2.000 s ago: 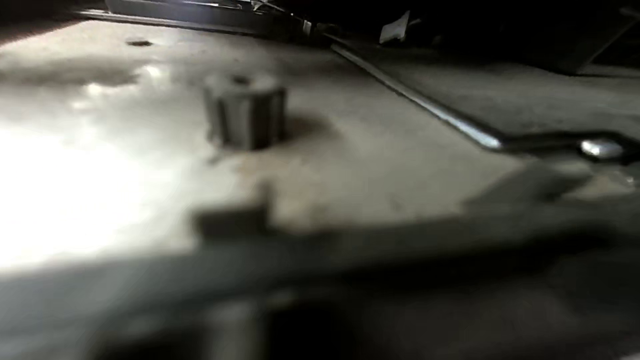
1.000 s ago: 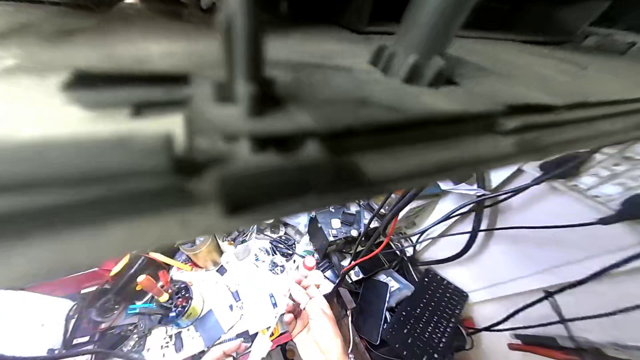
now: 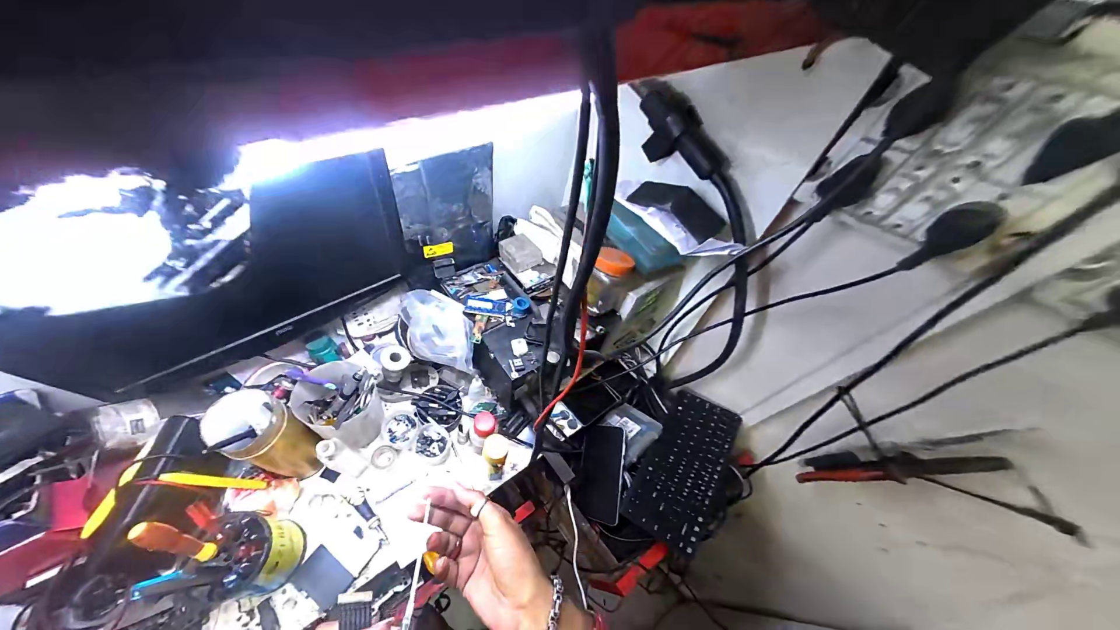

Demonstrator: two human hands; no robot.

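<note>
My right hand reaches in from the bottom, palm turned up and fingers curled, with rings on the fingers and a chain bracelet at the wrist. A thin pale rod runs down past its fingertips; whether they grip it is unclear. A sliver of my left hand shows at the bottom edge, and its hold is hidden. Up and left of the right hand are small bottles with a red cap and a yellowish cap. Round containers of small parts stand beyond them.
A dark monitor stands behind a cluttered bench. Tool pots and an orange-handled screwdriver lie left. Right are a smartphone, a black keyboard, hanging black cables and a wall socket panel.
The view has swung widely, from a blurred close surface down onto the bench. The right hand, absent two seconds ago, shows one second ago and now. Less of the left hand shows than one second ago.
</note>
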